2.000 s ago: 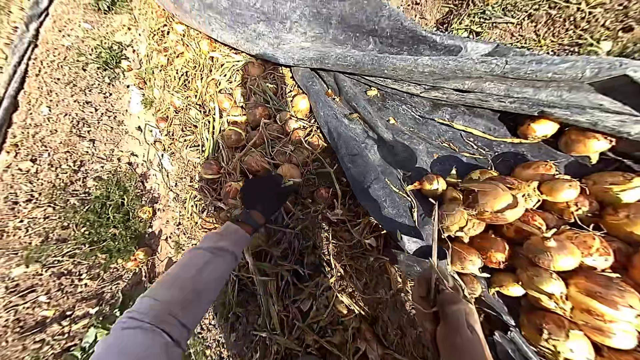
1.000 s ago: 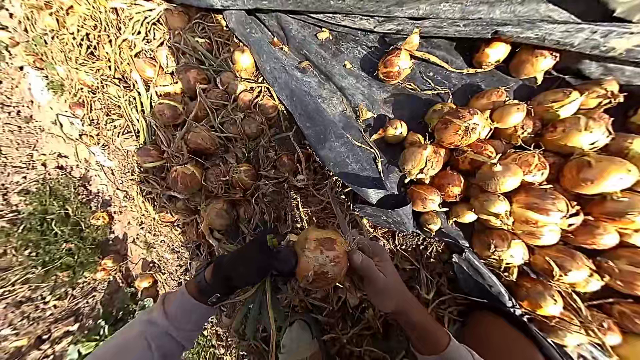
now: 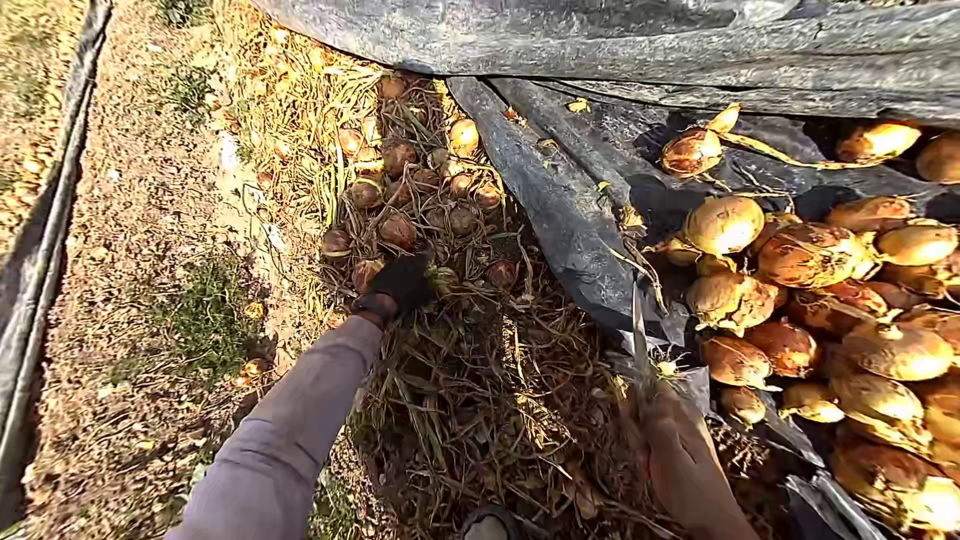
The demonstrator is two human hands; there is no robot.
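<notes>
My left hand (image 3: 405, 285), in a dark glove, reaches down among onions with dry tops on the ground. An onion (image 3: 445, 280) lies right at its fingertips; whether the fingers grip it cannot be told. Beside the glove sits another onion (image 3: 367, 274). My right hand (image 3: 651, 390), bare and blurred, is low at the right beside the dark plastic sheet (image 3: 570, 225). A thin upright blade (image 3: 640, 322) rises from it, apparently a knife; its handle is hidden. The pile of onions (image 3: 810, 255) lies to the right of that hand.
Dry onion tops (image 3: 480, 420) cover the ground between my arms. A folded grey sheet (image 3: 675, 52) crosses the top. Bare soil with green weeds (image 3: 206, 319) runs along the left, beside another dark sheet edge (image 3: 45, 270). A shoe (image 3: 489, 523) shows at the bottom.
One second ago both hands were together around a large onion; now they are apart and that onion is out of them. The left hand has moved forward to the onions on the ground.
</notes>
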